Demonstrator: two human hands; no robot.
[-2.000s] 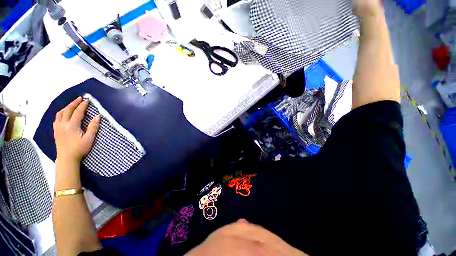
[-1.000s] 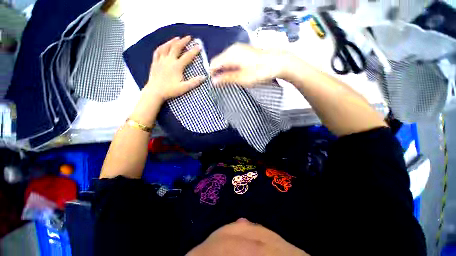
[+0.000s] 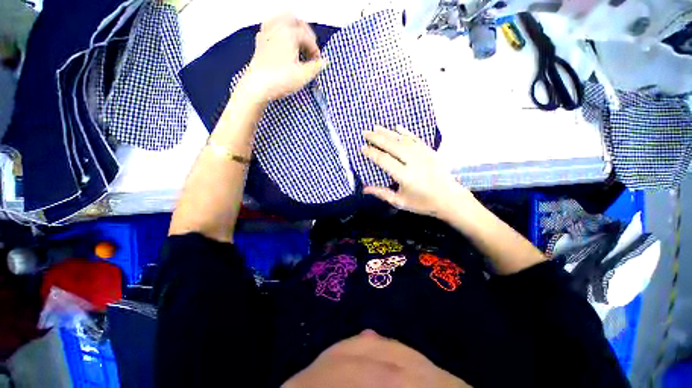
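A dark panel (image 3: 209, 72) lies on the table with a checked piece (image 3: 292, 151) on it. A pale strip (image 3: 334, 140) runs along that piece's right edge. A second, larger checked piece (image 3: 379, 68) lies spread to its right, along the strip. My left hand (image 3: 284, 59) has its fingers curled over the top end where the two checked pieces meet; its fingertips are partly hidden, so a grip is not clear. My right hand (image 3: 410, 170) lies with spread fingers on the lower part of the second piece.
Stacked dark panels (image 3: 38, 114) and stacked checked pieces (image 3: 148, 98) lie at the left. Black scissors (image 3: 550, 72) and a small yellow-green tool (image 3: 512, 34) lie at the upper right. More checked fabric (image 3: 652, 140) hangs over the table's right end, above a blue bin (image 3: 626, 326) with offcuts.
The second checked piece came from the right pile and is now spread flat beside the first. My right hand moved down onto it; my left hand moved up and curled its fingers.
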